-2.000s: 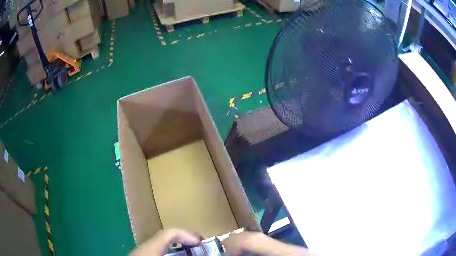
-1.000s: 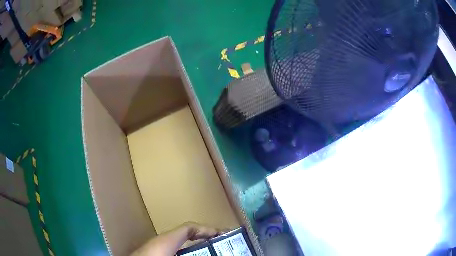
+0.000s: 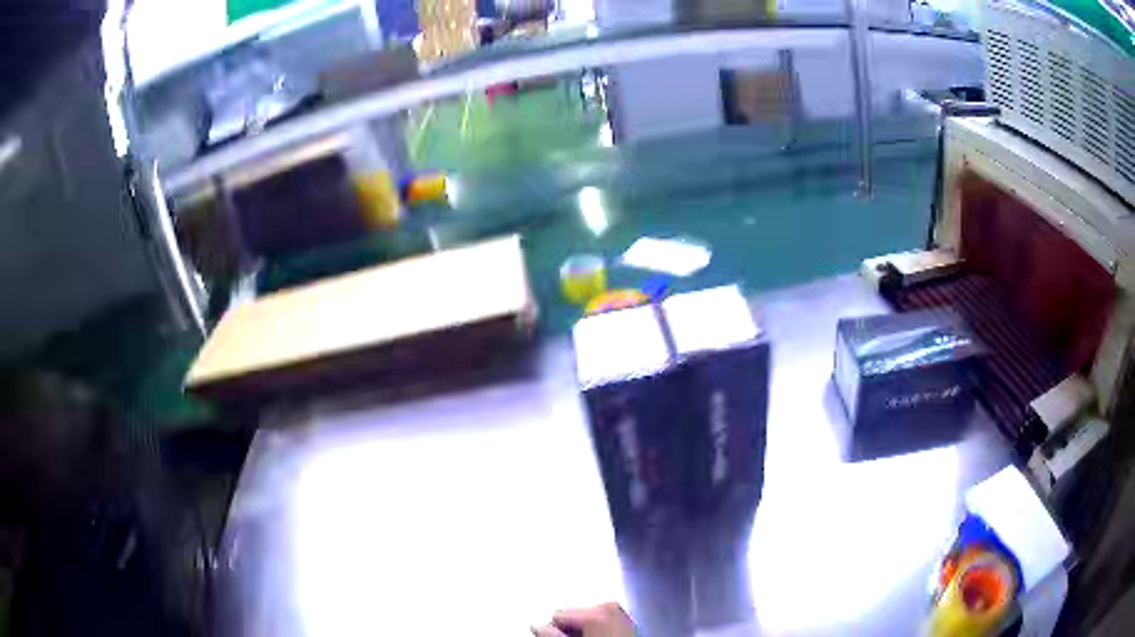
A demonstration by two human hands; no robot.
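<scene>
Two black retail boxes (image 3: 678,411) stand side by side on the metal table, white ends up and lower parts blurred. A third glossy black box (image 3: 906,380) lies near the tunnel mouth, apart from them. Only part of one hand shows at the bottom edge, left of the two boxes. It appears to be my left hand (image 3: 591,620); it is cut off and blurred, and its grip cannot be told. My right hand is not in view.
The shrink tunnel with red-brown curtain (image 3: 1039,249) and dark rollers (image 3: 977,336) is at right. A blue tape dispenser with yellow roll (image 3: 977,591) lies at lower right. Flat cartons (image 3: 373,317) lie at back left. A yellow-green roll (image 3: 581,276) and a white packet (image 3: 667,255) are behind the boxes.
The view has swung from the open carton and fan to the metal table and tunnel. The carton and the boxes held at it are out of view. Only one hand still shows.
</scene>
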